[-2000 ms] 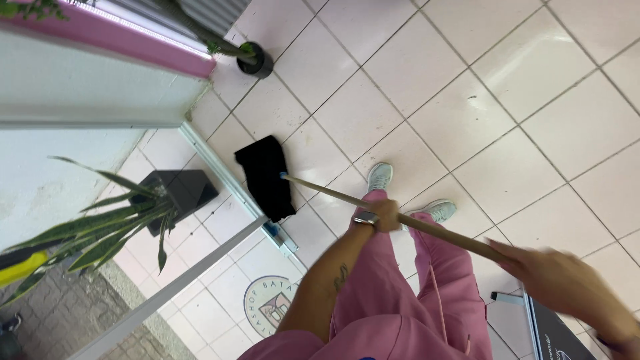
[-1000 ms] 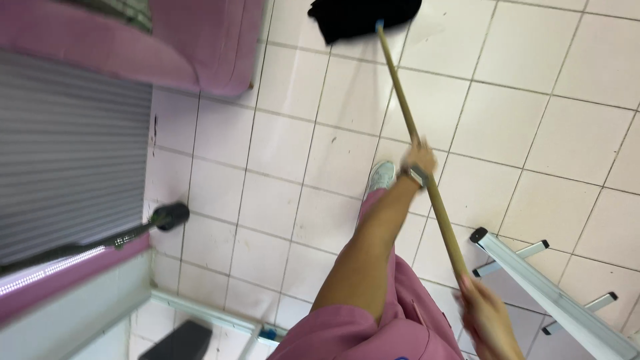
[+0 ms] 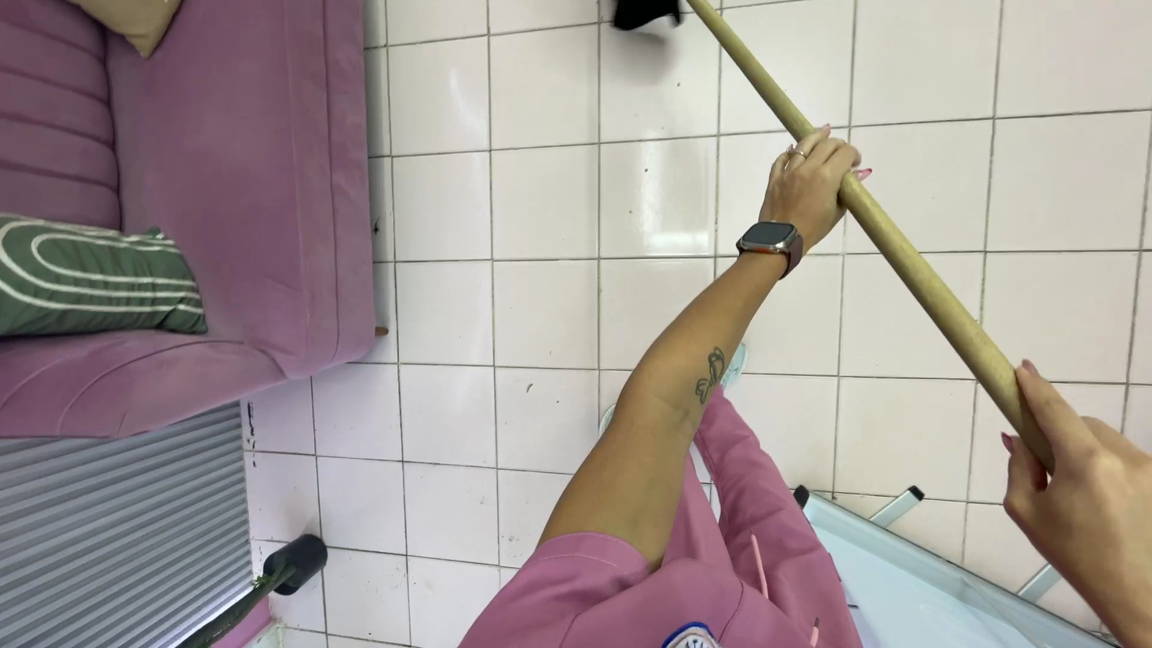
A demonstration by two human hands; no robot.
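A long wooden pole (image 3: 931, 288) runs from the top of the view down to the right. My left hand (image 3: 810, 184), with a smartwatch on its wrist, is closed around the pole's middle part. Lower down at the right, my right hand (image 3: 1071, 468) grips the pole near its end. Part of a black cloth (image 3: 646, 13) shows at the top edge, lying by the pole's far part on the tiled floor (image 3: 540, 207). Where the pole meets the cloth is out of view.
A pink upholstered sofa (image 3: 225, 180) with a green striped cushion (image 3: 99, 274) stands at the left. Below it are a corrugated shutter (image 3: 126, 531) and a plant in a black pot (image 3: 301, 562). A metal-framed stand board (image 3: 936, 576) with feet is at the lower right, near my legs.
The view has swung so that the sofa now fills the left side. The black cloth and pole have moved away from the glass door track and potted plants. Both hands have stayed on the pole.
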